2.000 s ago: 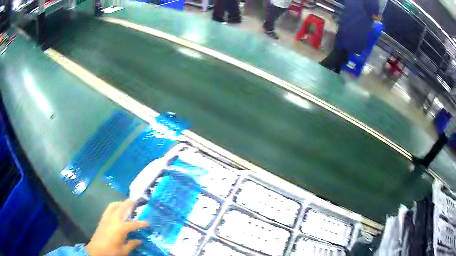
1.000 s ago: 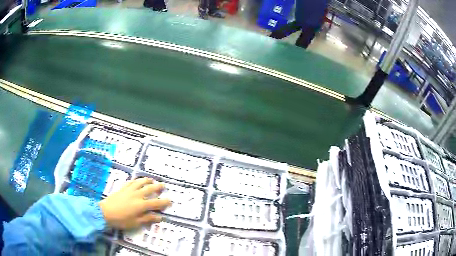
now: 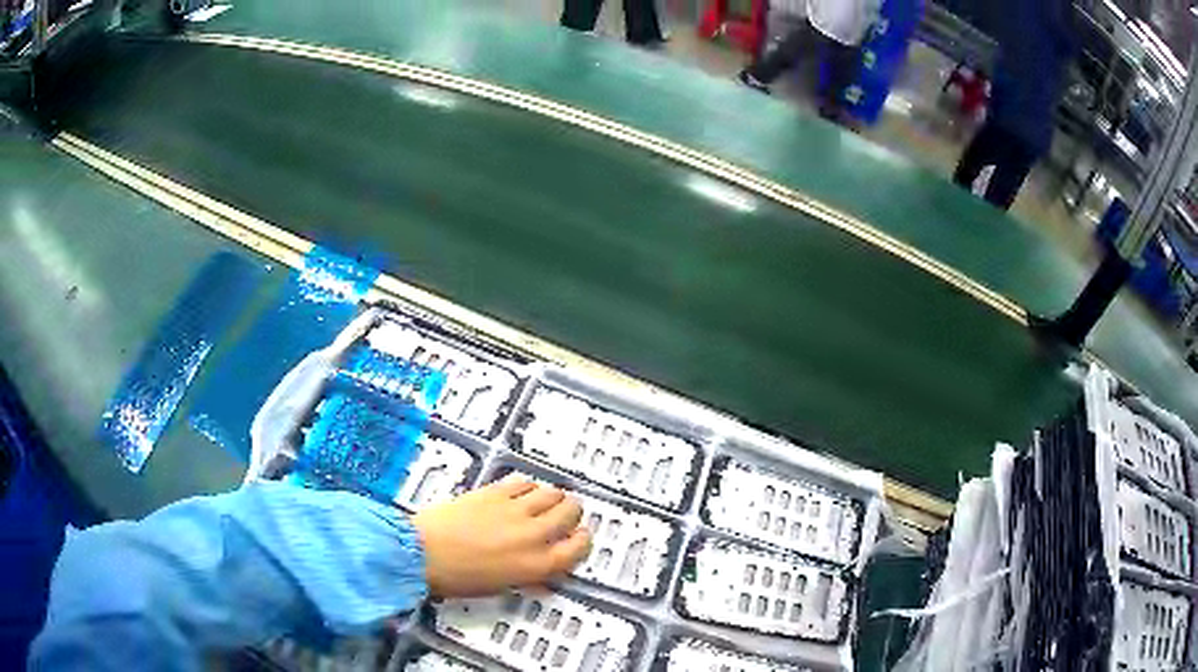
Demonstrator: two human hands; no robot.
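A blister tray [image 3: 861, 488] with a grey-white rim lies in front of me, one silver-grey phone middle frame [image 3: 607, 442] per pocket. My left hand [image 3: 506, 536], bare with a light blue sleeve, lies palm down over a middle frame [image 3: 633, 549] in the tray's centre. Its fingers are slightly spread; whether the fingertips grip anything is hidden. A see-through blue film sheet [image 3: 352, 444] with small dark marks lies over the tray's left pockets. My right hand is not in view.
Spare blue film strips [image 3: 177, 361] lie on the green bench at left. A dark green conveyor [image 3: 565, 223] with pale rails runs behind the tray. A tall stack of loaded trays [image 3: 1062, 525] with white sheets at its side stands at right. People [image 3: 1022, 99] are beyond the conveyor.
My left hand has moved from the blue film at the tray's left to the central frames, and stays there since a second ago. The view has shifted.
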